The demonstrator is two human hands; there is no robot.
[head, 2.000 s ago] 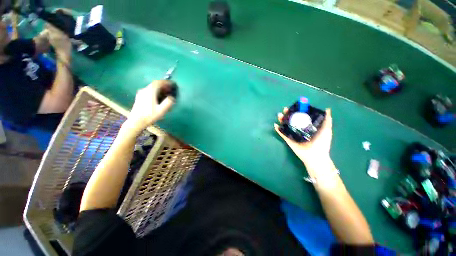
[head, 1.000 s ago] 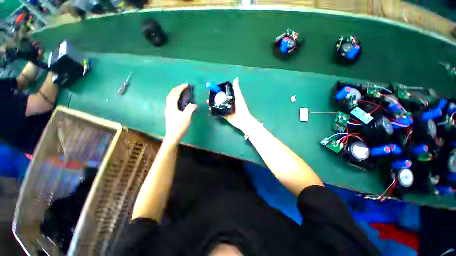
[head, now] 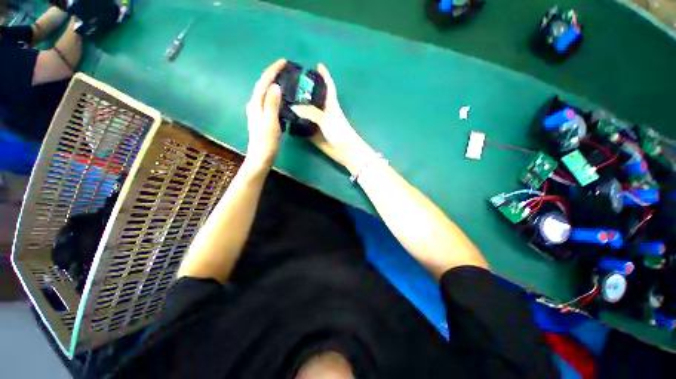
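My left hand (head: 264, 111) and my right hand (head: 330, 122) are close together over the green bench. My left hand grips the black housing shell (head: 287, 92) from the left. My right hand grips the black half with the wired inner unit (head: 310, 92) from the right. A green board shows between the two black parts. The blue cylinder and silver disc of this unit are hidden. I cannot tell whether the halves are fully joined.
A pile of wired units (head: 608, 192) lies at the right. A white tag-like piece (head: 475, 145) and a white scrap (head: 464, 112) lie left of it. More units (head: 559, 33) sit on the conveyor. A screwdriver (head: 176, 46) lies upper left. A crate (head: 152, 122) stands left, near another person's arm (head: 58, 63).
The shell in my left hand and the wired unit in my right hand have come together. The unit has turned, so its blue cylinder and silver disc no longer show. The camera view has shifted.
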